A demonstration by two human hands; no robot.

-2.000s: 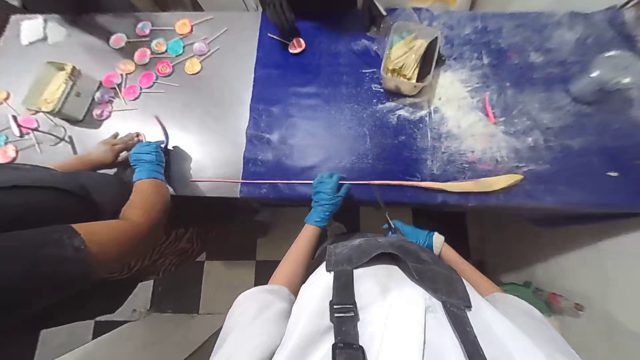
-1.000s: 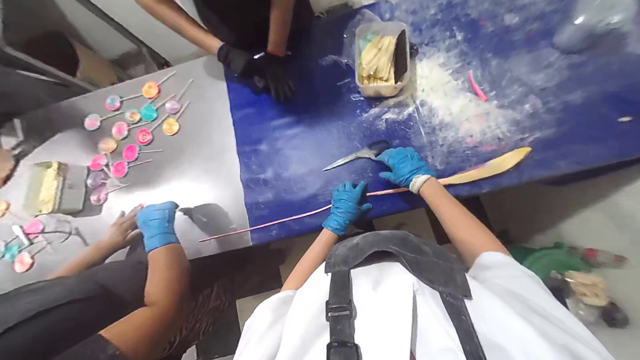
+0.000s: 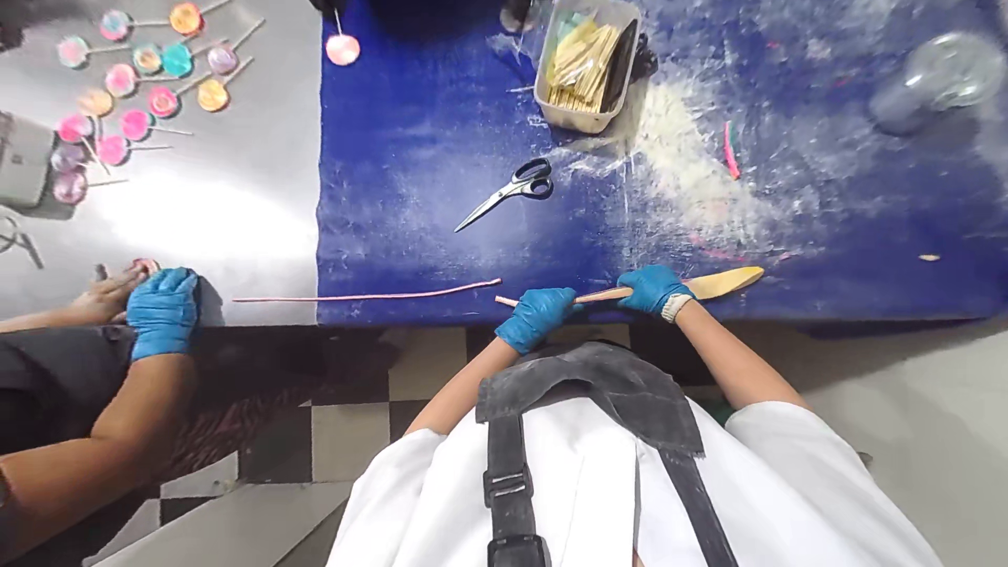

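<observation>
My left hand (image 3: 537, 317), in a blue glove, is closed around the thin end of a long candy piece (image 3: 602, 297). Its narrow tip sticks out just left of that hand. Farther right, my right hand (image 3: 652, 290), also gloved in blue, grips the same piece where it widens; the broad yellow end lies beyond on the blue surface. A separate thin pink candy rope (image 3: 366, 298) lies along the table's near edge, left of my left hand and apart from it. Scissors (image 3: 508, 191) with black handles rest on the blue surface, touched by neither hand.
A plastic tub of sticks (image 3: 589, 67) stands at the back beside spilled white powder (image 3: 685, 157). Several round lollipops (image 3: 135, 124) lie on the metal surface at left. A co-worker's gloved hand (image 3: 163, 309) is at the left edge. A pink strip (image 3: 731, 150) lies at right.
The long candy rope, in one piece two seconds ago, is now in two parts. The scissors, by my right hand one second ago, now lie apart from it. My right hand has taken hold of the candy.
</observation>
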